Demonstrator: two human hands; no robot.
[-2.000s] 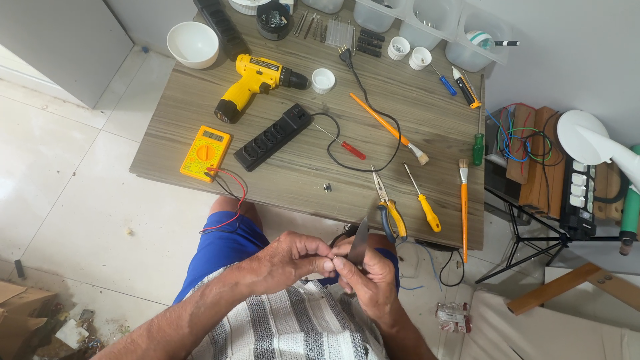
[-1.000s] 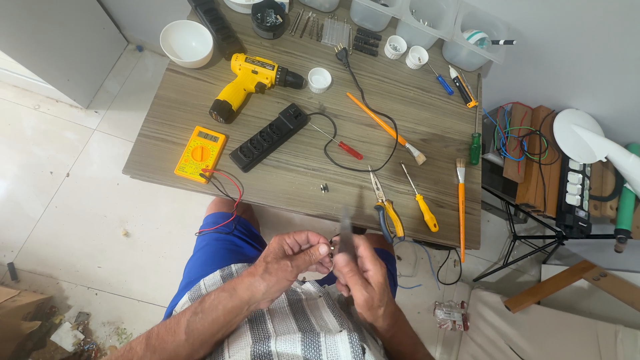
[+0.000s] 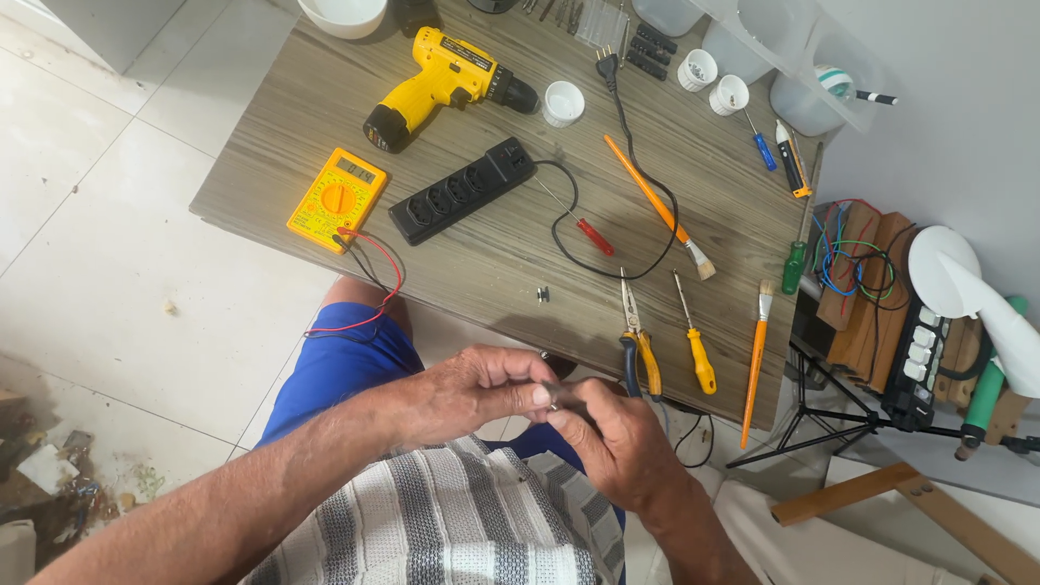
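Note:
My left hand (image 3: 496, 390) pinches a small metal part (image 3: 554, 404) between thumb and fingers, just off the table's front edge. My right hand (image 3: 613, 439) meets it there, its fingers closed around a blade-like tool that is blurred and mostly hidden. What the small part is, I cannot tell. Another small metal piece (image 3: 543, 294) lies on the wooden table (image 3: 487, 284) above my hands. To the right of it rest long-nose pliers (image 3: 634, 333) and a yellow-handled screwdriver (image 3: 696, 345). A black power strip (image 3: 459, 191) lies farther back with its cord curled to the right.
A yellow multimeter (image 3: 337, 199) sits at the left, its leads hanging over the edge. Behind are a yellow cordless drill (image 3: 447, 81), a white cup (image 3: 563, 103) and plastic bins (image 3: 735, 49). Two brushes, including one (image 3: 756, 366) near the right edge, lie on the tabletop.
The dark blade that stood up from my right hand two seconds ago is now lowered and mostly hidden between my hands. The tools on the table have not moved.

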